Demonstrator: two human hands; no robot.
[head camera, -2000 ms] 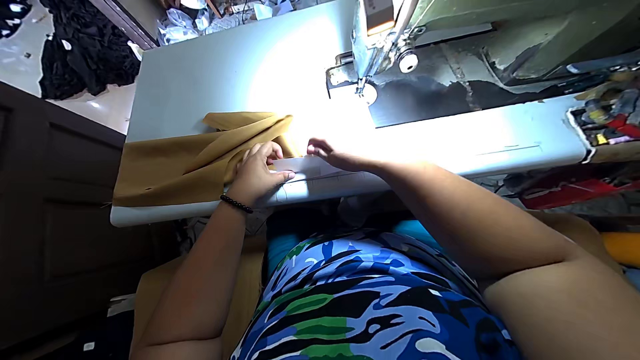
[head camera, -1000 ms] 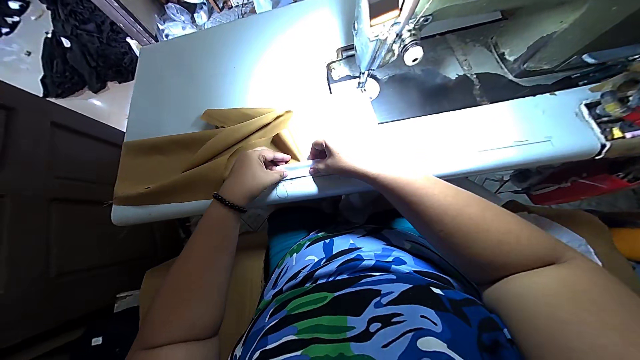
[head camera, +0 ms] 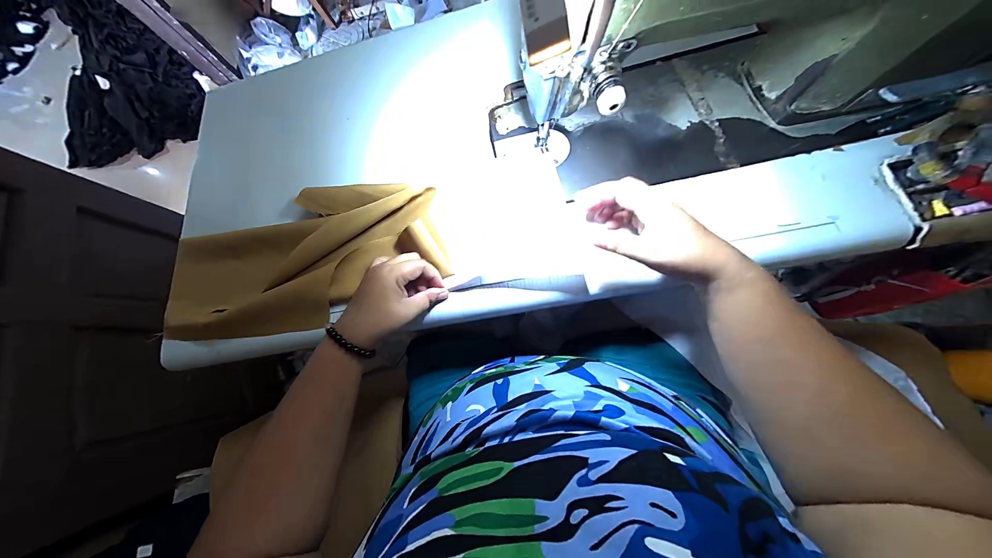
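Mustard-brown fabric (head camera: 256,263) lies folded on the left of the pale sewing table (head camera: 287,124). At its lower right corner, my left hand (head camera: 399,294) pinches the edge of a thin white strip (head camera: 527,285), perhaps cloth or paper, near the table's front edge. My right hand (head camera: 639,229) is over the table to the right of the strip, fingers curled and thumb apart, in bright light; nothing can be made out in it. Beyond both hands, the needle and presser foot of a sewing machine (head camera: 545,138) show above the needle plate.
The machine's green body (head camera: 837,46) fills the upper right. A compartment with small coloured items (head camera: 949,186) is set at the table's right end. Clear plastic bags (head camera: 271,46) lie beyond the far edge. Black cloth (head camera: 124,85) is on the floor, and a dark panelled door (head camera: 93,310) stands left.
My right hand has let go of the white strip near my left hand and moved to the right. My left hand has stayed by the mustard-brown fabric.
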